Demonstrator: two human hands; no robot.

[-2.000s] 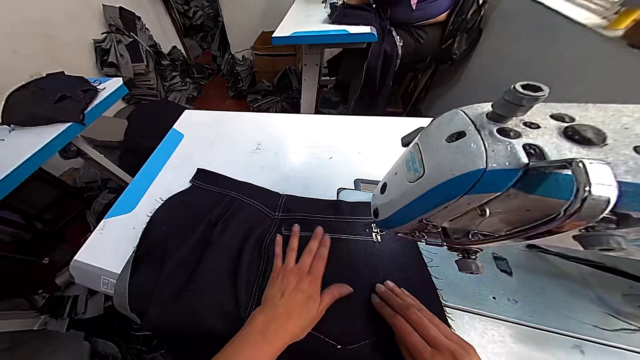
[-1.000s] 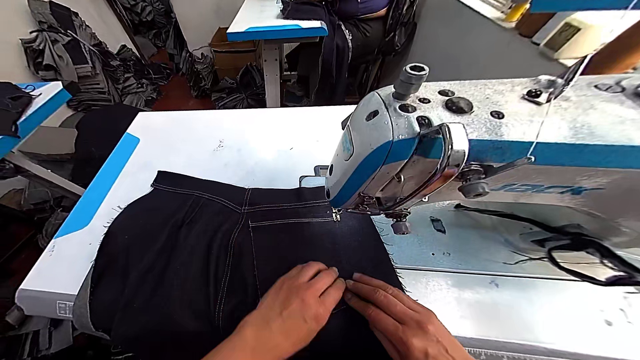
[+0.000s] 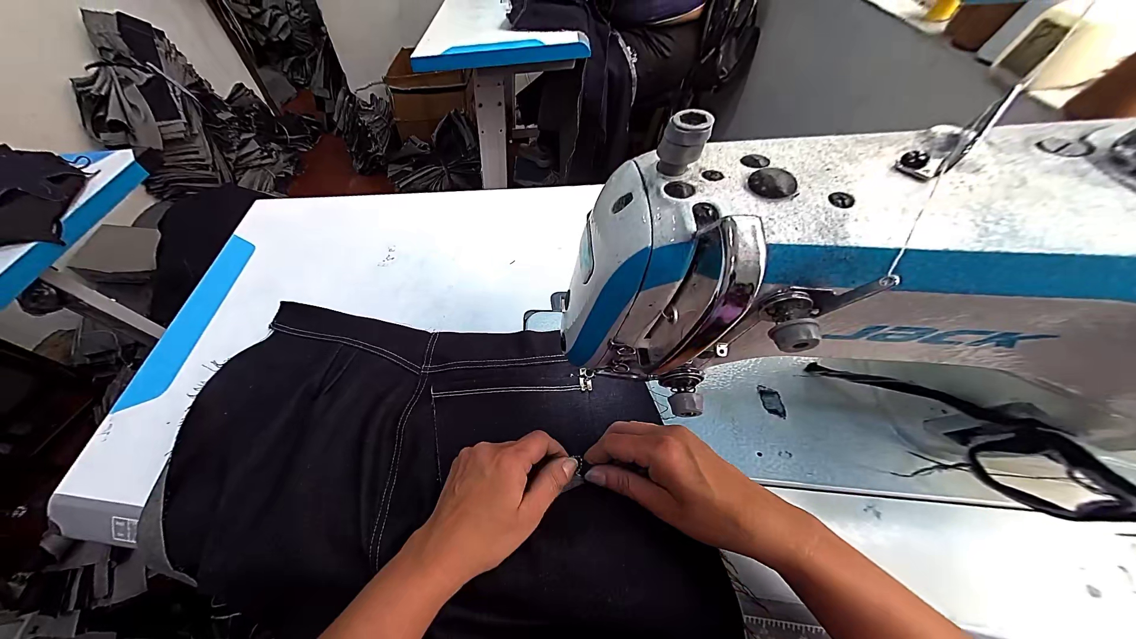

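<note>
A dark denim garment panel with pale double stitching lies spread over the white sewing table. Its stitched patch pocket reaches under the presser foot of the Jack industrial sewing machine. Below the foot, my left hand pinches a small fold of the denim between thumb and fingers. Facing it, almost touching, my right hand pinches the fabric at the same spot. The fingers hide most of what they hold.
A black cord or strap lies on the machine bed at right. Bundles of dark fabric are piled at back left. Another table stands behind, with a seated person beside it. A side table holds dark cloth.
My hands, flat and apart on the denim two seconds ago, have come together and now pinch the fabric below the presser foot. The view has shifted.
</note>
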